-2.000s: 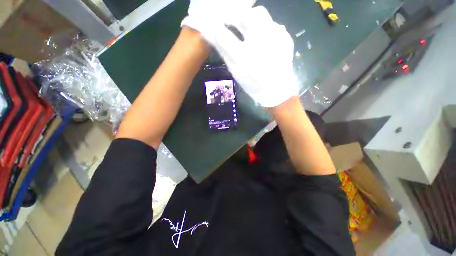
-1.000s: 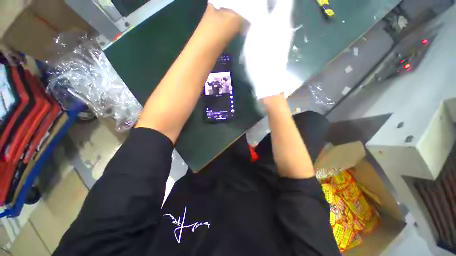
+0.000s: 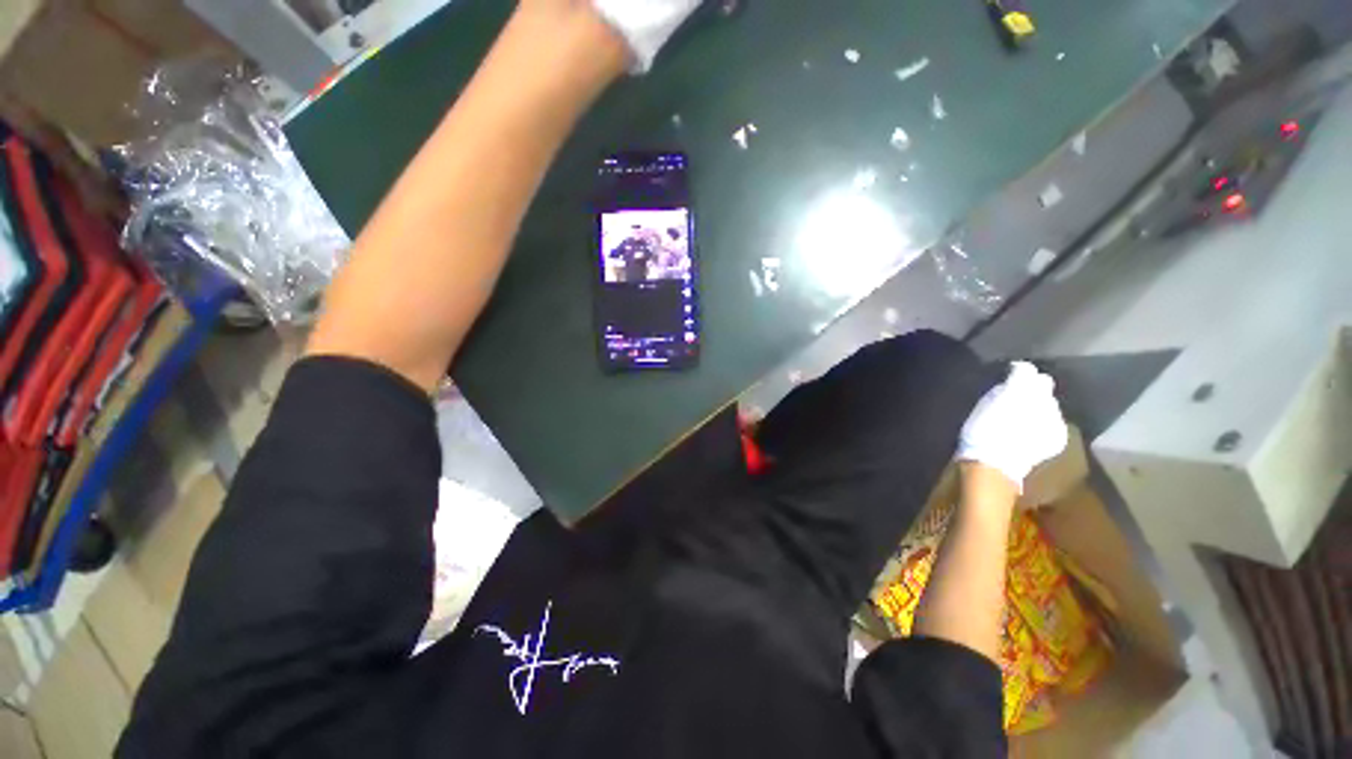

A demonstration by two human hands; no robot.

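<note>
A smartphone with a lit screen lies on the dark green bench top. My left hand, in a white glove, is at the top edge of the picture, above the phone and partly cut off; its fingers are out of view. My right hand, in a white glove, is low on the right by my knee, above the open carton of yellow-red printed packets. Its fingers look curled, but whether it holds anything cannot be told.
A yellow-and-black tool and pale film scraps lie on the bench. Crumpled clear film hangs at the left corner, near red stacks on a blue frame. An off-white machine with red lights stands right.
My hands were together over the bench and have parted. My right hand has moved down to the right, over the carton. My left hand has shifted up and left.
</note>
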